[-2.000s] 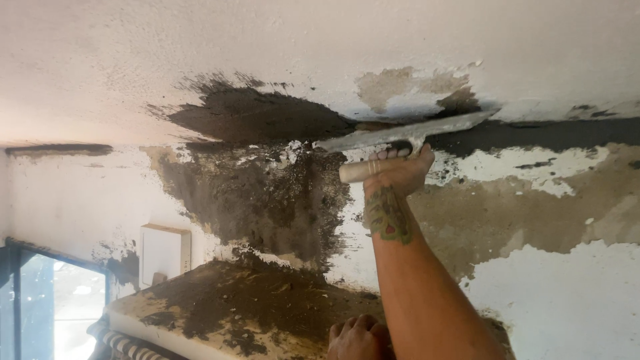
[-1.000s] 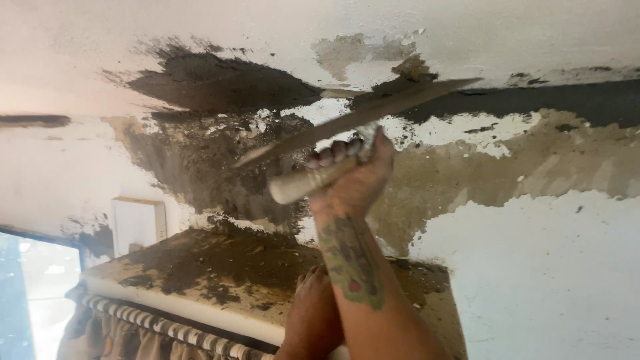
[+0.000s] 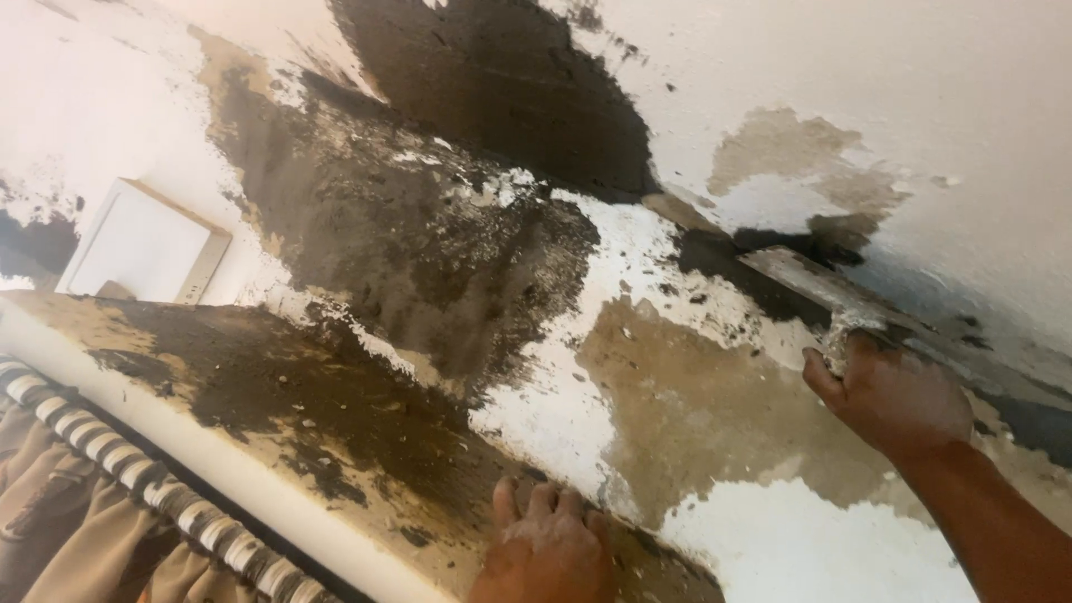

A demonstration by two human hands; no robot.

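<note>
My right hand [image 3: 896, 398] grips a long steel plastering trowel [image 3: 825, 285] at the right. The blade lies along the corner where wall and ceiling meet, over a dark band of mortar; its handle is mostly hidden in my fist. My left hand [image 3: 548, 544] rests on a mortar-smeared ledge [image 3: 335, 419] at the bottom centre, fingers spread a little and holding nothing. Dark wet mortar [image 3: 419, 251] covers the wall between the ledge and the ceiling. Another smooth dark patch [image 3: 511, 92] spreads over the ceiling. Bare tan plaster [image 3: 695, 402] shows left of my right hand.
Below the ledge's front edge, a curtain rod with pale rings [image 3: 126, 456] carries a brown curtain [image 3: 59, 519]. A white box-like fitting [image 3: 146, 243] stands out from the wall at the left. Crumbs of mortar lie on the ledge.
The trowel has moved right along the corner, and its blade slants the other way. My left hand now lies apart from the right forearm, on the ledge. The view has turned and come closer.
</note>
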